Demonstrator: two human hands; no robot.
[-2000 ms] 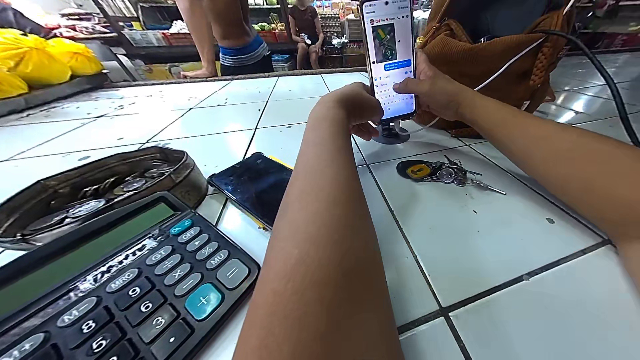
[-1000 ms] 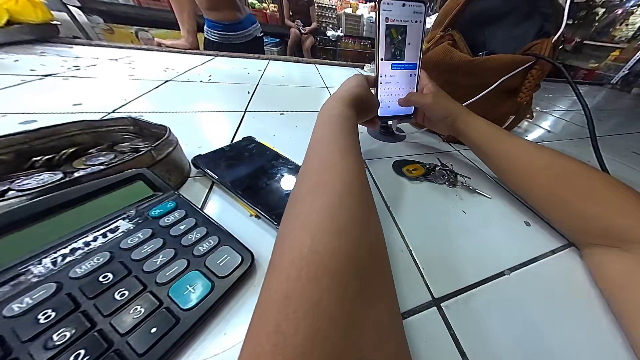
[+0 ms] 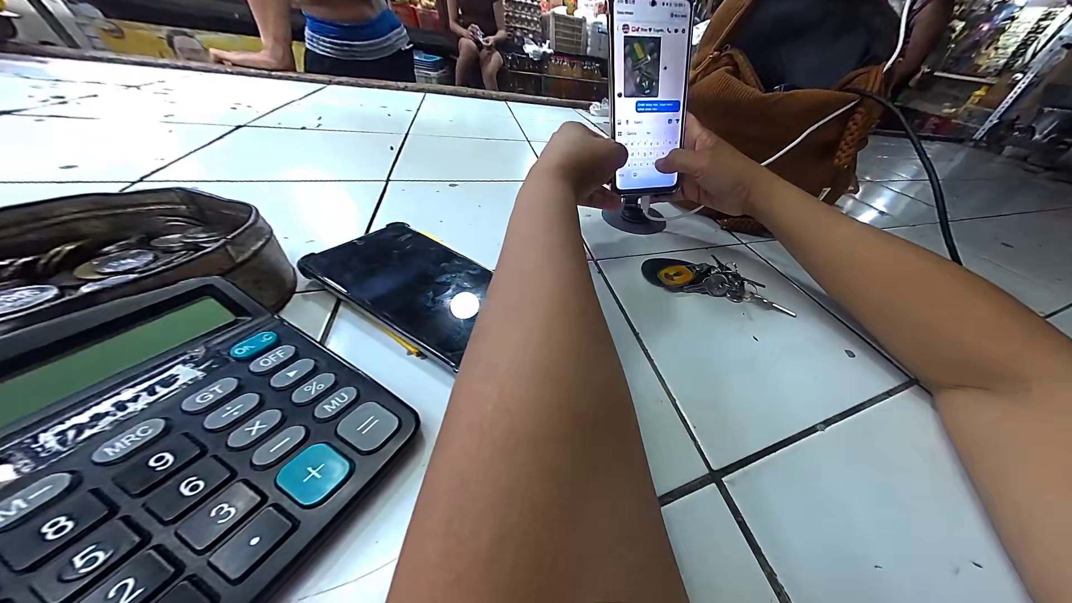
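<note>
A lit smartphone [image 3: 649, 100] stands upright at top centre, above a small round black stand base [image 3: 634, 219]; its screen shows a chat and a keyboard. My left hand [image 3: 584, 159] grips its lower left edge, the thumb at the keyboard. From the right, my right hand [image 3: 712, 167] holds the other lower edge, its thumb over the keys. A white cable runs from the phone's bottom. Nearer me on the tiles lies a bunch of keys [image 3: 724, 283] with a black and yellow fob. Left of my left forearm, a second, dark-screened phone [image 3: 406, 285] lies flat.
A large desk calculator [image 3: 226, 435] fills the lower left, beside a worn container [image 3: 264, 255] of coins. Behind my right hand rests a brown bag [image 3: 754, 109], with a black cable [image 3: 925, 167] alongside. Beyond the tiled surface's far edge are two people [image 3: 352, 38] [image 3: 479, 42].
My right thumb has shifted over the phone's keyboard, while both hands stay on the phone. The view has moved somewhat.
</note>
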